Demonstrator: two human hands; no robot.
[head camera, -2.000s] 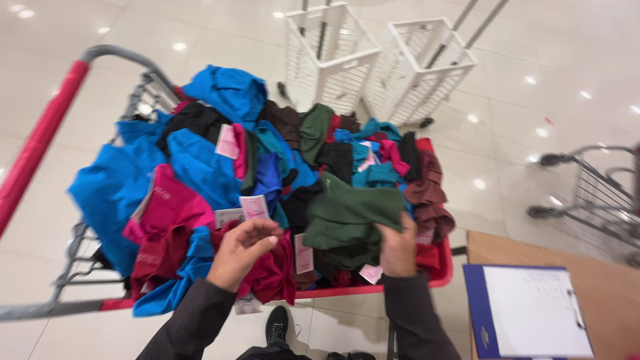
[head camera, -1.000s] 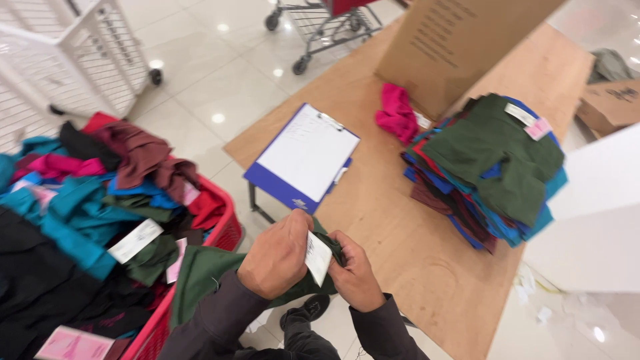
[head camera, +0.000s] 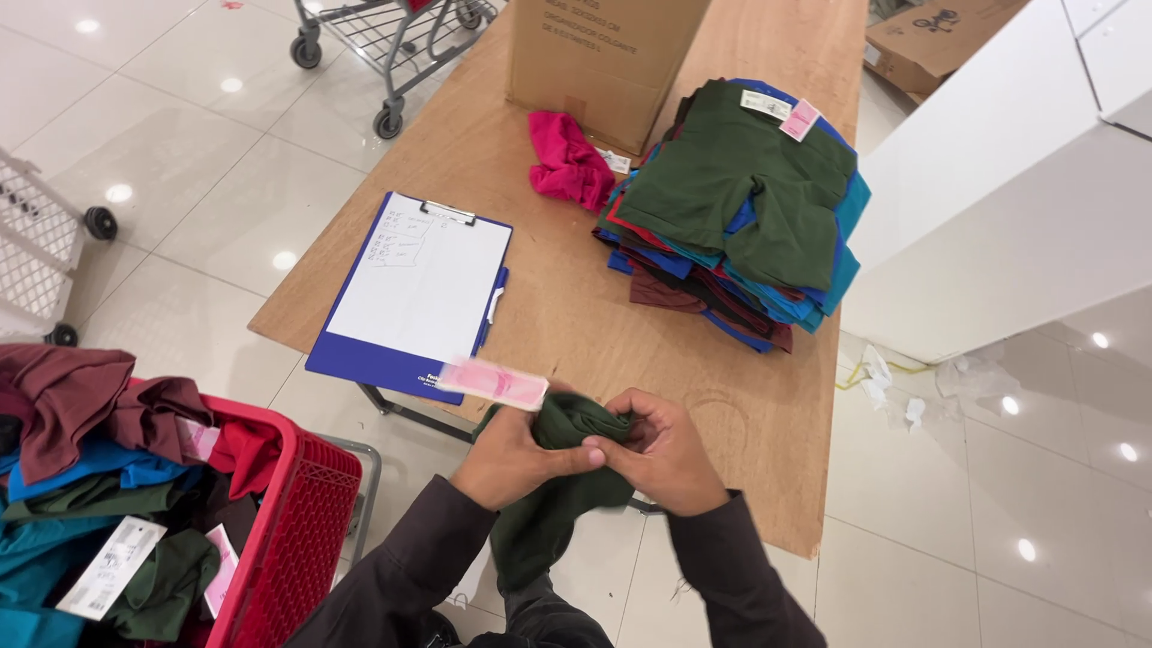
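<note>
A dark green garment (head camera: 567, 486) is bunched between my left hand (head camera: 517, 459) and my right hand (head camera: 670, 454), just beyond the near edge of the wooden table; both hands grip its upper part, thumbs nearly touching. From the garment a blurred pink and white tag (head camera: 495, 382) sticks out above my left hand, over the bottom of a blue clipboard (head camera: 360, 346). Beyond my right hand lies a pile of folded garments in several colours, with green shorts (head camera: 693, 184) on top bearing tags. Left of that pile is a crumpled pink garment (head camera: 567, 162).
A plywood table (head camera: 549, 297) holds the clipboard, the pile and a cardboard box (head camera: 598, 72). At lower left stands a red shopping cart (head camera: 297, 522) heaped with loose garments. A metal cart (head camera: 387, 40) and a white basket (head camera: 31, 252) stand beyond; a white panel (head camera: 999, 198) is at right.
The view has swung from the full cart to the table. The green garment, earlier over the cart, is now at the table's near edge, and its tag has come out from between my hands.
</note>
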